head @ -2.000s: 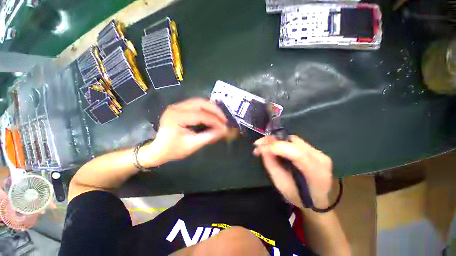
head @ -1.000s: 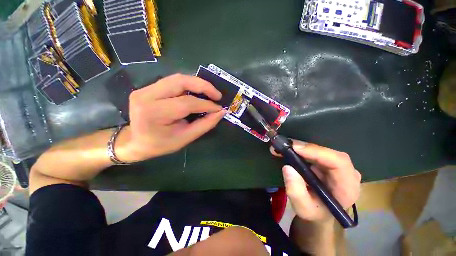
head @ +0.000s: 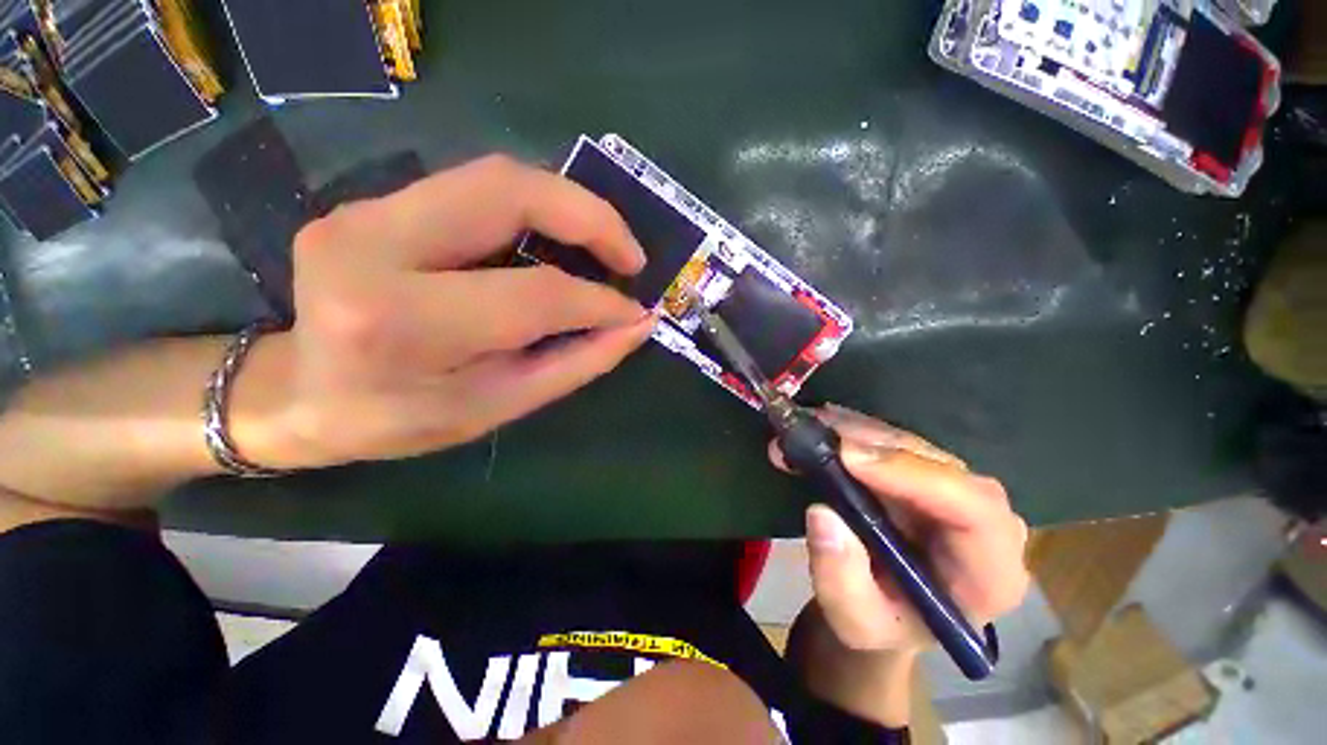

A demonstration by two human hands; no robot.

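Note:
A phone board with a red right end lies slanted on the dark green mat. An LCD module lies over its left part, its orange flex tail at mid-board. My left hand rests over the module's lower left, thumb and fingers on the module and the board's lower edge. My right hand holds a black soldering iron. The iron's metal tip points at the pads beside the flex tail; whether it touches cannot be told.
Stacked phone boards lie at upper right. LCD stacks with orange edges stand at upper left. Dark flat patches lie by my left hand. Pale specks and smears mark the mat on the right. A round tan container is at the right edge.
Over two seconds, my left hand has brought the LCD module down onto the board, and the iron tip has come to the board's middle. Since one second ago, the tip has moved slightly left towards the flex tail.

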